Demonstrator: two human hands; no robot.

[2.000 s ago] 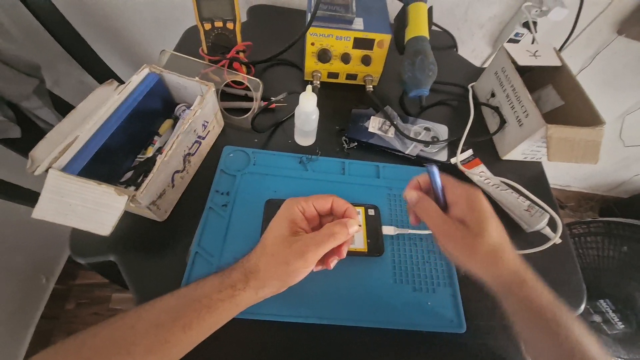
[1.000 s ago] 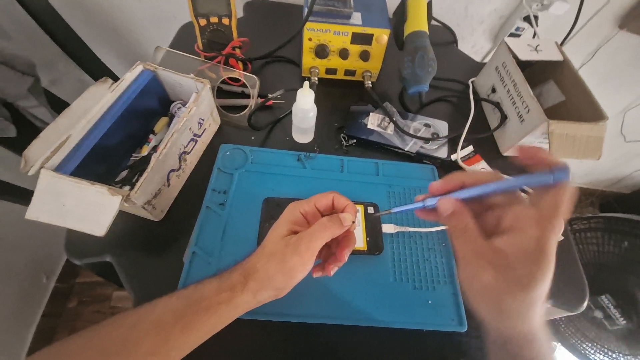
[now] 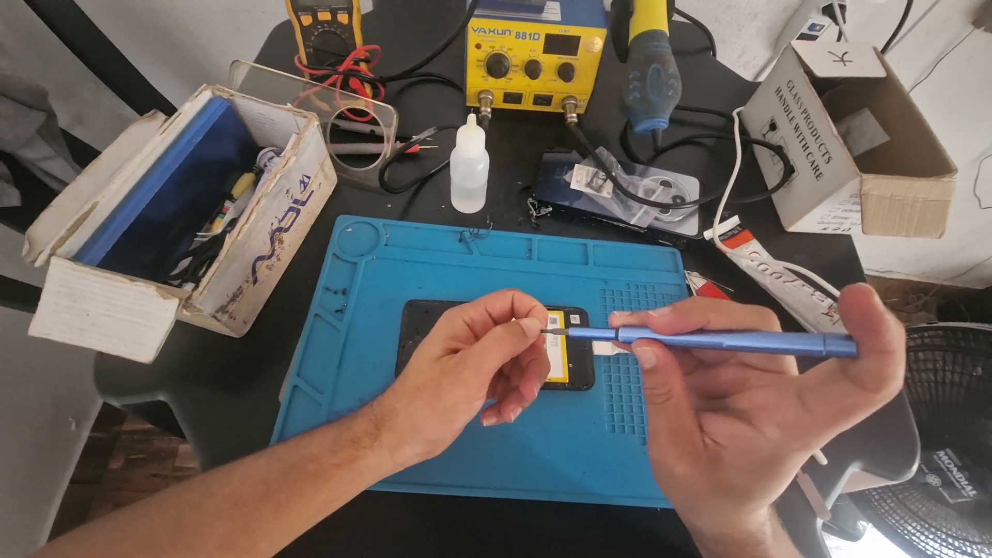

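Note:
My right hand (image 3: 744, 387) holds a blue precision screwdriver (image 3: 721, 341) level, its tip pointing left. The tip meets the pinched thumb and forefinger of my left hand (image 3: 488, 356); whatever small piece lies between those fingertips is too small to make out. Under my left hand an opened black smartphone (image 3: 575, 364) lies on a blue silicone repair mat (image 3: 496, 465), its yellow-edged battery (image 3: 556, 364) partly showing. A white cable plug (image 3: 608, 349) sits at the phone's right end, partly hidden by my right hand.
Behind the mat stand a plastic dropper bottle (image 3: 470, 174), a yellow soldering station (image 3: 535, 70) and a multimeter (image 3: 329, 35). A box of tools (image 3: 263, 240) is at left, an open cardboard box (image 3: 806, 147) at right. Cables cross near a dark phone panel (image 3: 573, 194). A fan (image 3: 945, 418) stands lower right.
The screwdriver, upright in my right hand at first, has been turned level and its tip brought left to my left fingertips. My left hand has stayed over the phone.

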